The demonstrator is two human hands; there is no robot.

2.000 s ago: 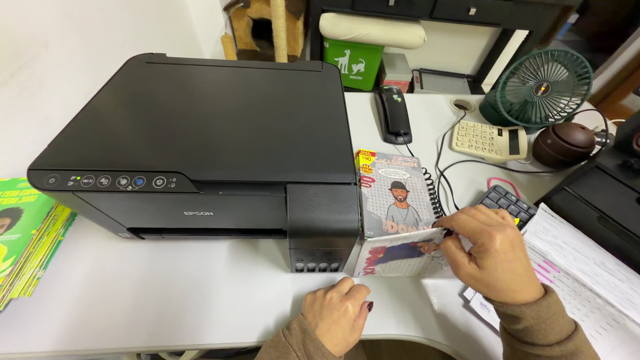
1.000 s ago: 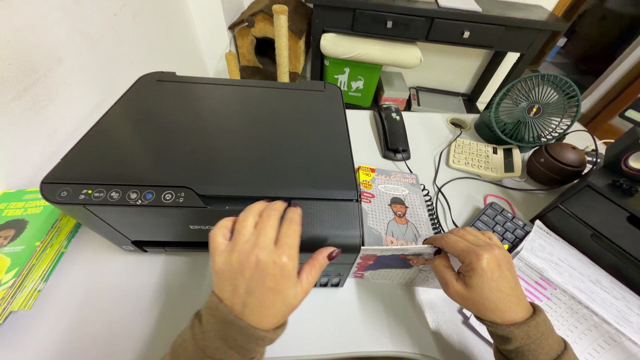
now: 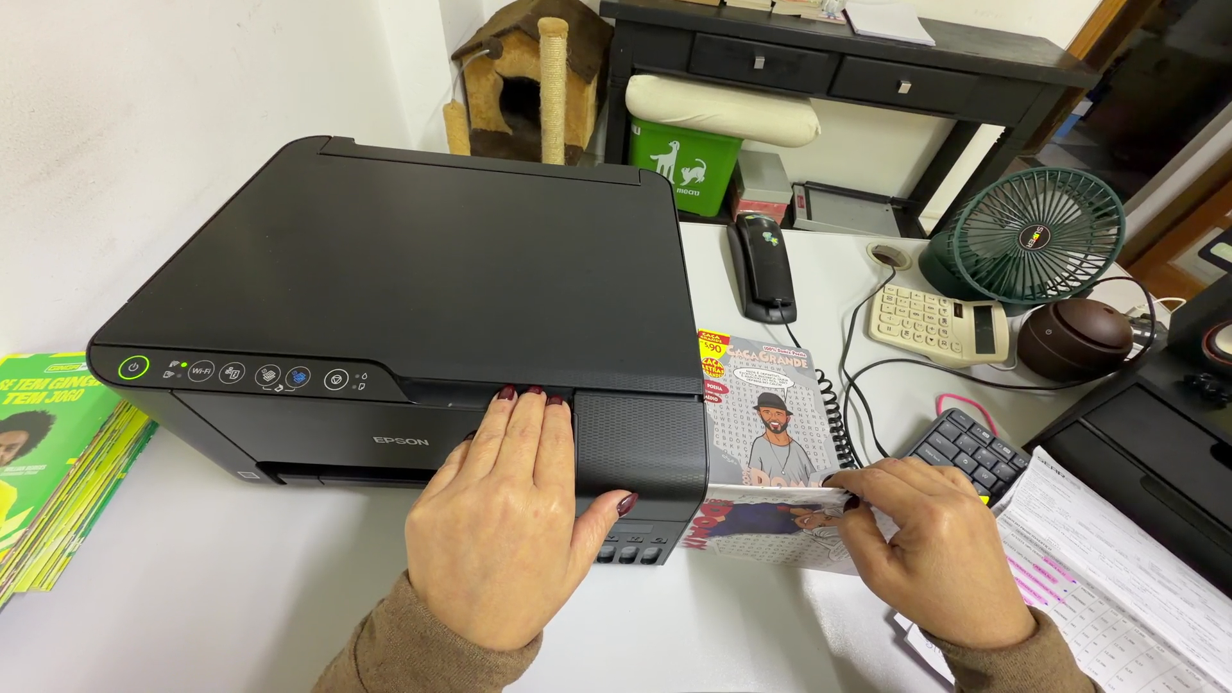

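Observation:
A black Epson printer [image 3: 414, 260] stands on the white desk with its lid down and its power button glowing green. My left hand [image 3: 510, 510] lies on the printer's front, fingertips at the lid's front edge, holding nothing. Against the printer's right side is a word-search magazine [image 3: 770, 414], its cover showing a cartoon person in a hat. My right hand [image 3: 924, 539] pinches the magazine's near edge between thumb and fingers, where a lower part with printed pictures hangs toward me. A black spiral binding [image 3: 837, 423] shows at the magazine's right side.
Green magazines [image 3: 58, 452] are stacked at the left. A black telephone [image 3: 763, 268], a calculator [image 3: 938, 322], a green fan [image 3: 1035, 236], a brown round device [image 3: 1075, 339] and cables lie beyond the magazine. A keyboard [image 3: 967, 452] and printed papers [image 3: 1107, 568] are at the right.
My left hand has moved up from the desk in front of the printer onto the printer's front. My right hand keeps hold of the magazine's edge.

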